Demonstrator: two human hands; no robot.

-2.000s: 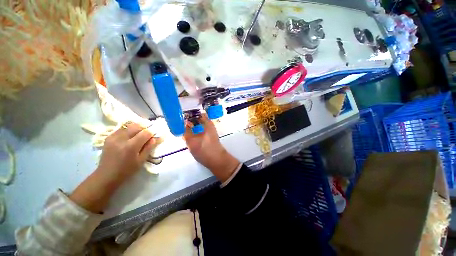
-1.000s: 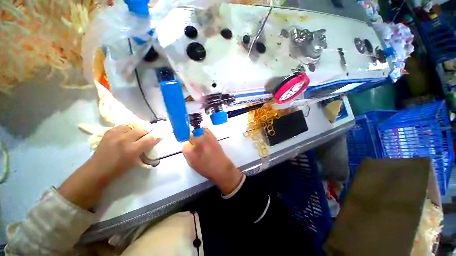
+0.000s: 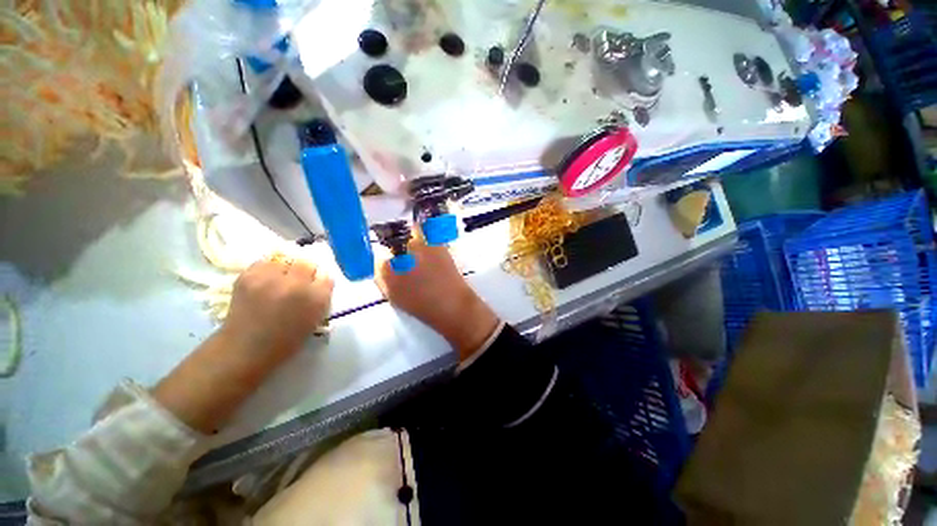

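Observation:
My left hand (image 3: 275, 300) is closed over cream cords (image 3: 221, 234) on the machine table, left of the blue guard (image 3: 337, 211). Pale cord ends stick out at its left side and below its fingers. My right hand (image 3: 426, 288) is under the needle area of the white sewing machine (image 3: 473, 103), just right of the blue guard. Its fingertips are hidden behind small blue and metal parts, so I cannot tell what it holds. The cream cords run up behind the left end of the machine head.
A cream and orange pile (image 3: 82, 82) lies at the upper left. Yellow loops (image 3: 545, 231) hang beside a dark flat rectangle (image 3: 596, 251). A pink-rimmed dial (image 3: 599, 162) is on the machine. Blue crates (image 3: 858, 257) and a brown box (image 3: 791, 411) stand at the right.
My left hand has closed more tightly over the cords, its fingers curled in and its thumb no longer stretched out. The orange on the cords by the machine's left end no longer shows clearly.

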